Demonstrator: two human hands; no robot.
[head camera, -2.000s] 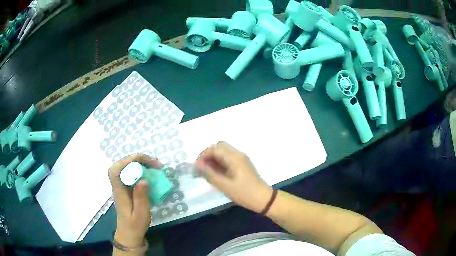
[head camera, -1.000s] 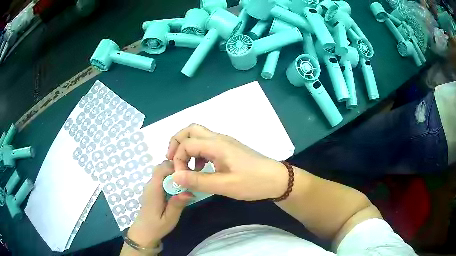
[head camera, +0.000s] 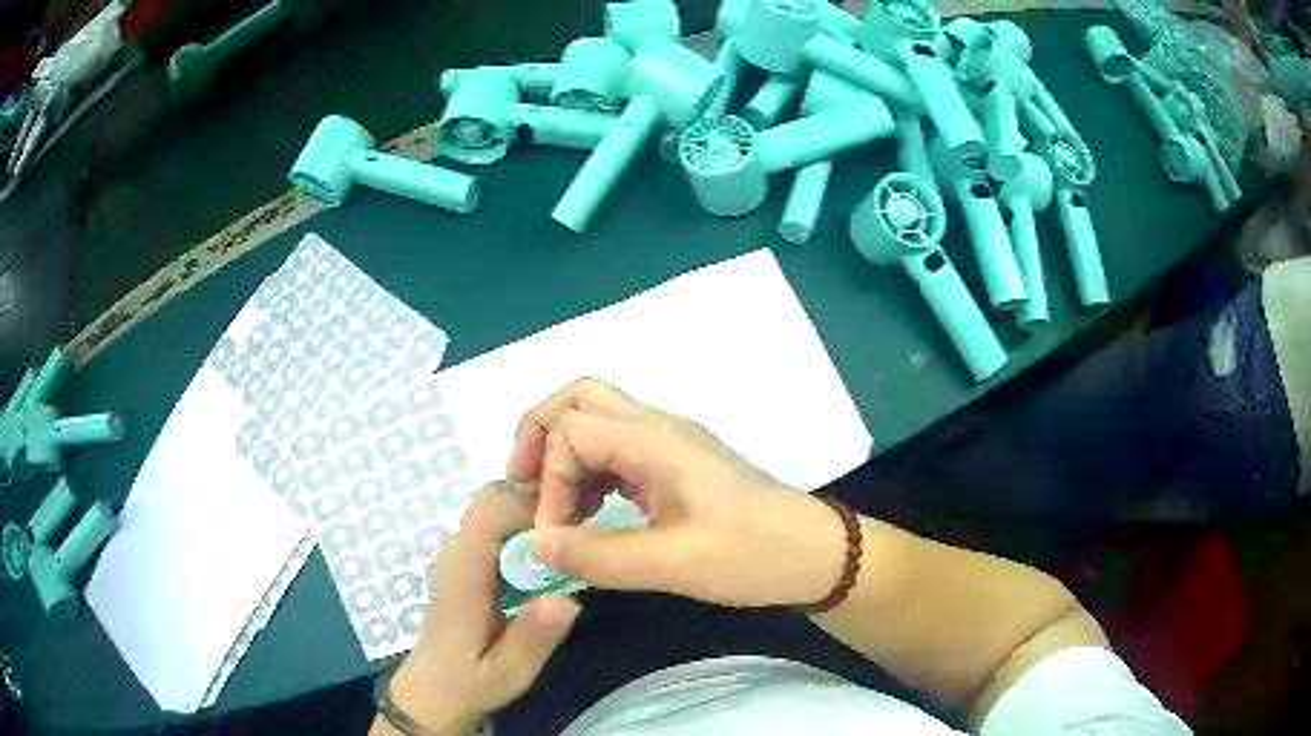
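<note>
My left hand (head camera: 482, 618) is closed around a teal handheld fan (head camera: 627, 515), which my hands mostly hide. The fan's round end faces up toward me with a pale round label (head camera: 529, 564) on it. My right hand (head camera: 654, 503) is over the fan, with thumb and fingertips touching the label at that end. The label sheet (head camera: 360, 446) with rows of grey rings lies left of my hands. A stack of white sheets (head camera: 201, 561) lies left of it, and a bare white sheet (head camera: 690, 345) lies behind my hands.
A large heap of teal fans (head camera: 719, 166) lies at the far side and right. A smaller heap (head camera: 72, 429) is at the left edge. A clear crinkled bag (head camera: 1186, 86) is at far right. A person's leg in dark blue trousers (head camera: 1193, 374) shows at the right.
Two seconds ago my right hand was apart from the fan, over the label sheet. It came to the fan's end and stays there. The view has shifted slightly since a second ago.
</note>
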